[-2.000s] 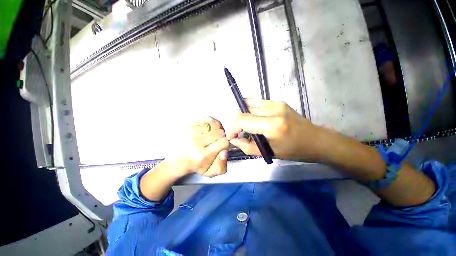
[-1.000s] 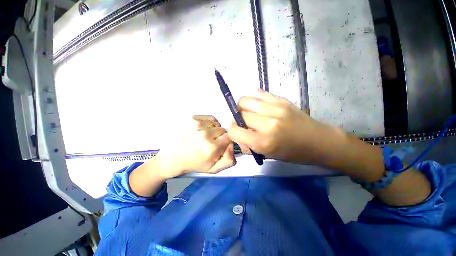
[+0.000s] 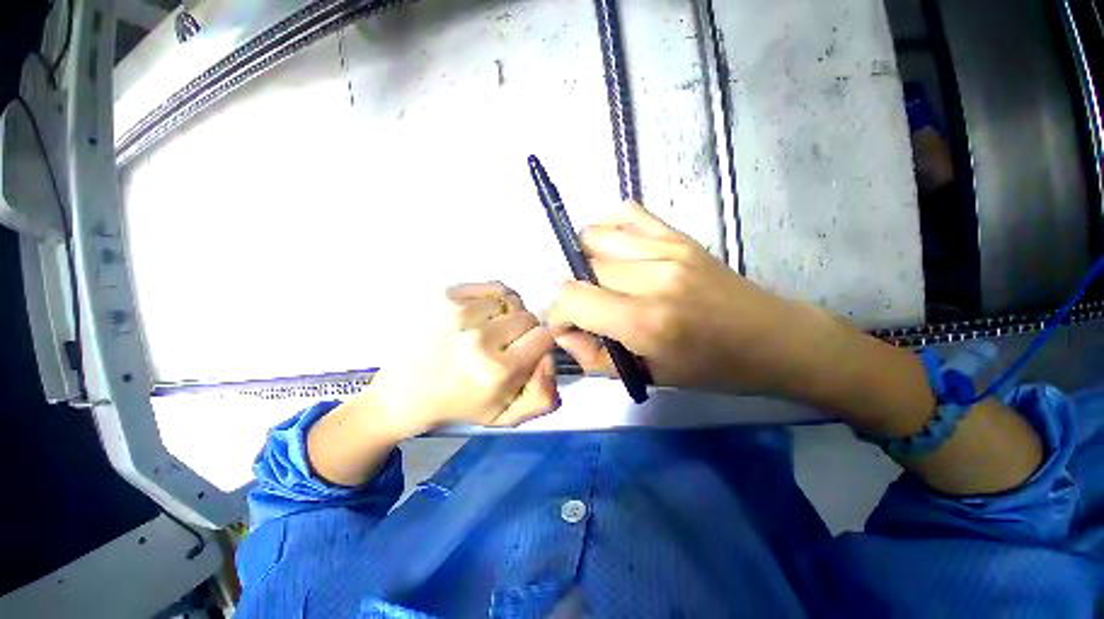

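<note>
My right hand holds a slim black pen, its upper end pointing up and away to the left and its lower end below my fingers. My left hand is curled in a loose fist just left of it. The fingertips of both hands meet or nearly meet. Whether anything small is between them cannot be told. A blue wrist strap is around my right wrist.
A brightly lit pale metal plate lies under the conveyor. Chain rails cross it, and another runs along the near edge. A white frame post stands at the left. A blue cord runs from my wrist to the right.
The view has shifted slightly, so the white frame sits further left. My hands stay together at nearly the same place, with the pen still in my right hand.
</note>
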